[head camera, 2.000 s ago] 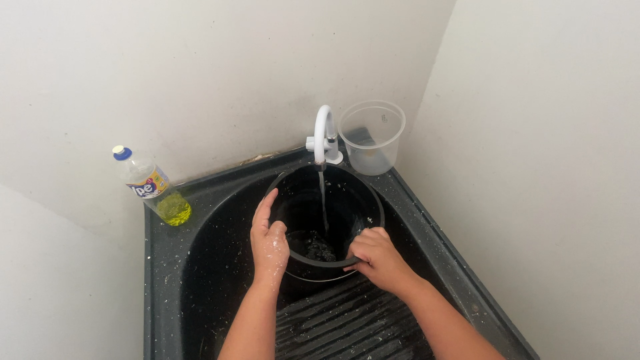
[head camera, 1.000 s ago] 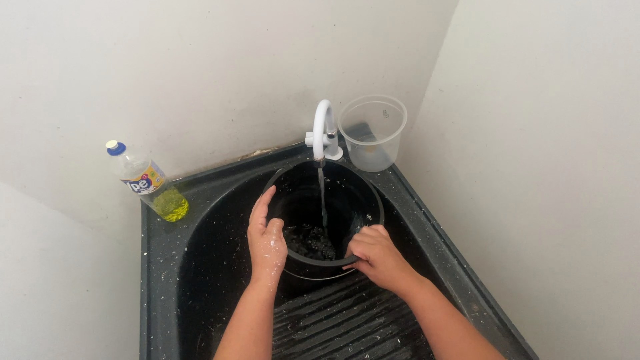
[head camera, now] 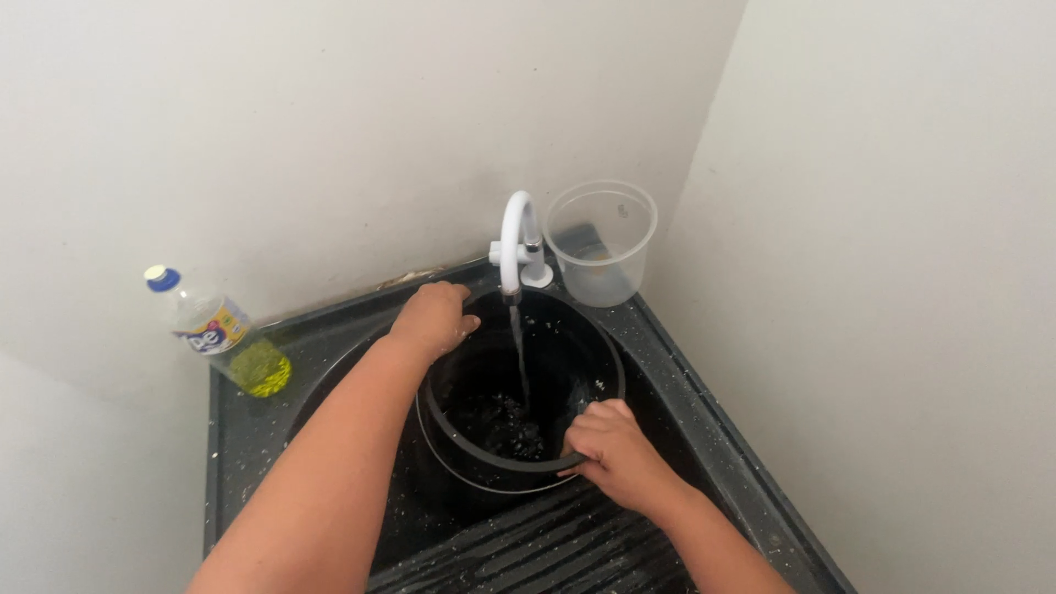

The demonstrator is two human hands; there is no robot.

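Note:
A black bucket point(head camera: 528, 464) with a thin wire handle stands tilted in a dark speckled sink point(head camera: 660, 363), under a white gooseneck faucet point(head camera: 513, 239). Water runs from the spout into it, and the water inside is churned. My left hand point(head camera: 436, 318) is at the bucket's far left rim, thumb pointing right; whether its fingers grasp the rim is hard to tell. With its fingers curled over the near right rim, my right hand point(head camera: 606, 441) grips the bucket.
A clear dish soap bottle point(head camera: 223, 330) with yellow-green liquid stands on the sink's left ledge. Behind and right of the faucet is a translucent plastic tub point(head camera: 606, 272). A ribbed drainboard point(head camera: 536, 544) lies nearest me. Pale walls point(head camera: 371, 124) meet in the corner behind.
My left hand has moved from the bucket's near left rim to its far left rim. My right hand keeps its hold. Water keeps running.

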